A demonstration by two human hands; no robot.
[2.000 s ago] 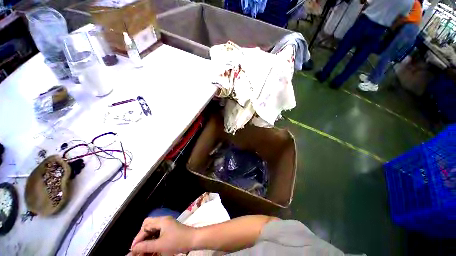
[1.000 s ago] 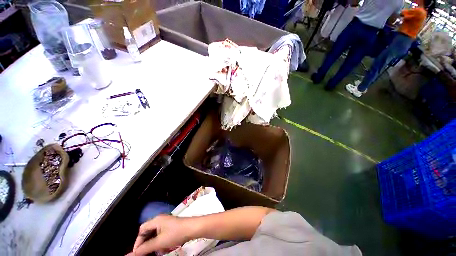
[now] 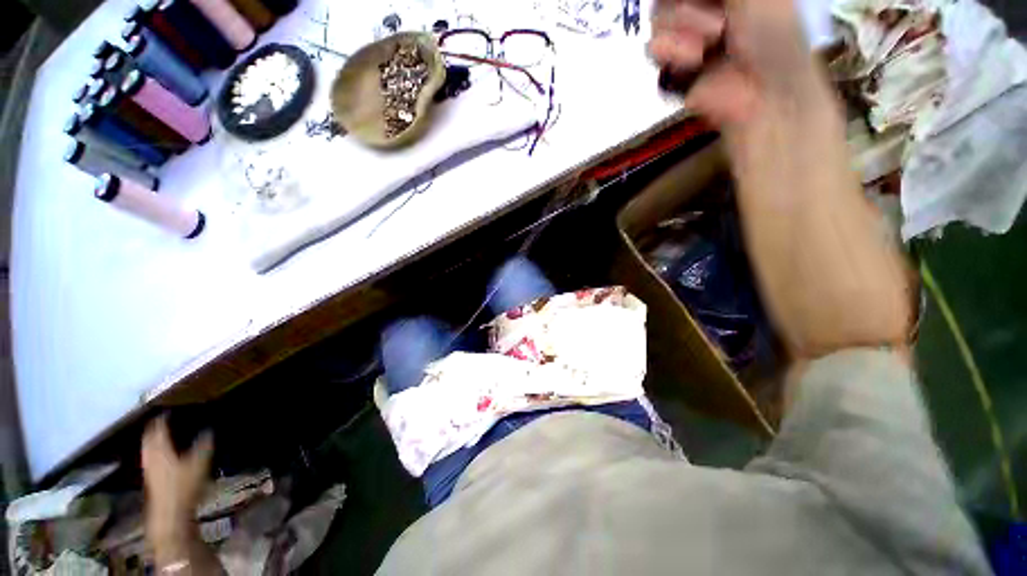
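The floral garment (image 3: pixel 563 354), off-white with red flowers, lies across my lap over blue jeans. A fine pale thread (image 3: pixel 491 295) runs up from it towards the table edge. My right hand (image 3: pixel 721 73) is raised over the table's edge at the upper right, blurred, with fingers curled; a small dark spot shows at the fingertips, and I cannot tell what it holds. My left hand (image 3: pixel 175 467) is low at the left, blurred, fingers apart with nothing visible in it, over the garment pile (image 3: pixel 242 523). No needle can be made out.
On the white table (image 3: pixel 124 304) are a tan bowl (image 3: pixel 363 96) of small brown pieces, a black dish (image 3: pixel 266 92) with white pieces, thread spools (image 3: pixel 152 206), a folded cloth pad (image 3: pixel 372 197) and dark-red eyeglasses (image 3: pixel 496 51). A cardboard box (image 3: pixel 687 326) stands right; pale cloth (image 3: pixel 963 124) hangs beyond.
The view has swung left and down, bringing in the lap, spools and left garment pile. My right hand has gone from the lap up over the table edge. My left hand has come into view.
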